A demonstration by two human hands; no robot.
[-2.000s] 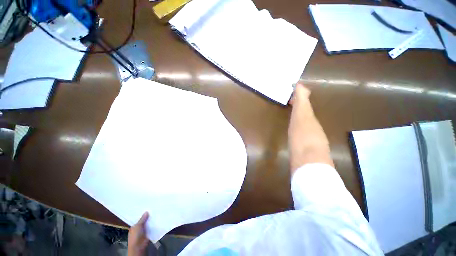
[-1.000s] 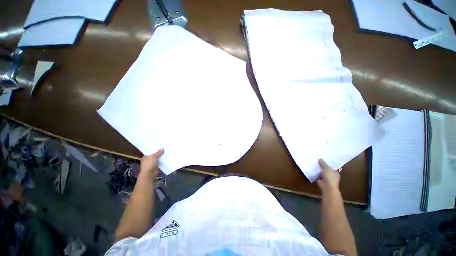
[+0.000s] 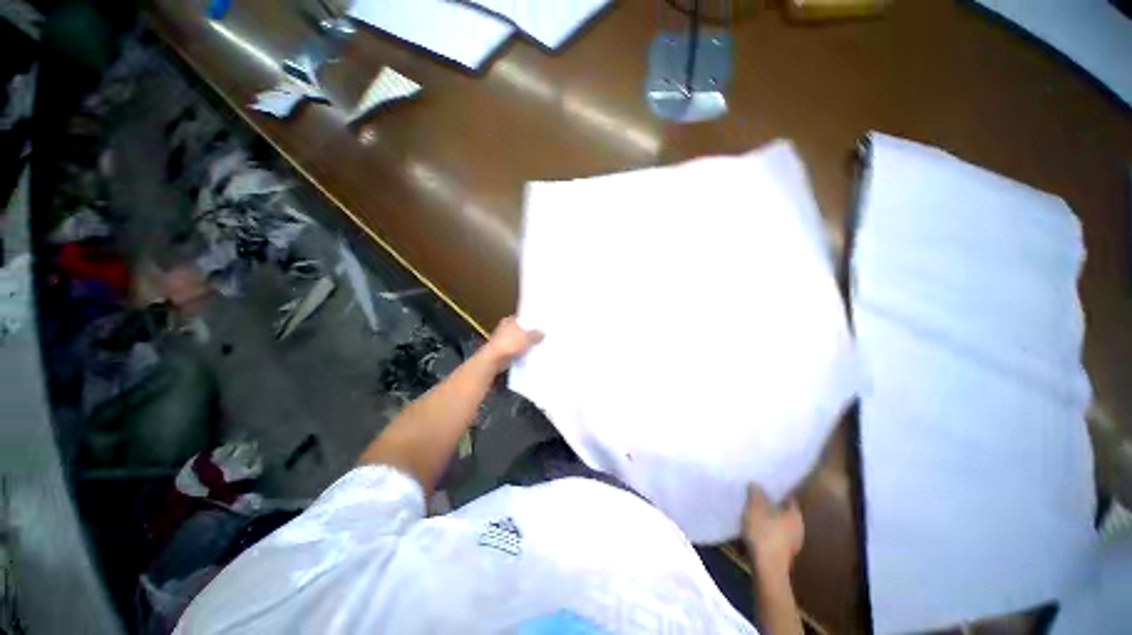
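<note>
A white pattern sheet [image 3: 683, 323], garment-shaped with a curved side, is in front of me at the table's edge. My left hand [image 3: 512, 342] grips its left edge. My right hand [image 3: 772, 526] grips its lower right edge, thumb on top. Whether fabric lies under the sheet cannot be seen. A cut stack with a white top [image 3: 974, 372] and a dark left edge lies on the table to the right of the sheet, touched by neither hand.
The cutting machine's metal base plate [image 3: 689, 77] stands beyond the sheet. White-topped stacks [image 3: 435, 27] and a small pale offcut [image 3: 386, 92] lie at the upper left. Scraps [image 3: 248, 230] litter the floor left of the table [image 3: 484, 149]. A yellowish block [image 3: 834, 8] is at the top.
My right hand has let go of the right-hand stack and now holds the sheet. The sheet has turned between both hands. The view has swung left, showing more floor.
</note>
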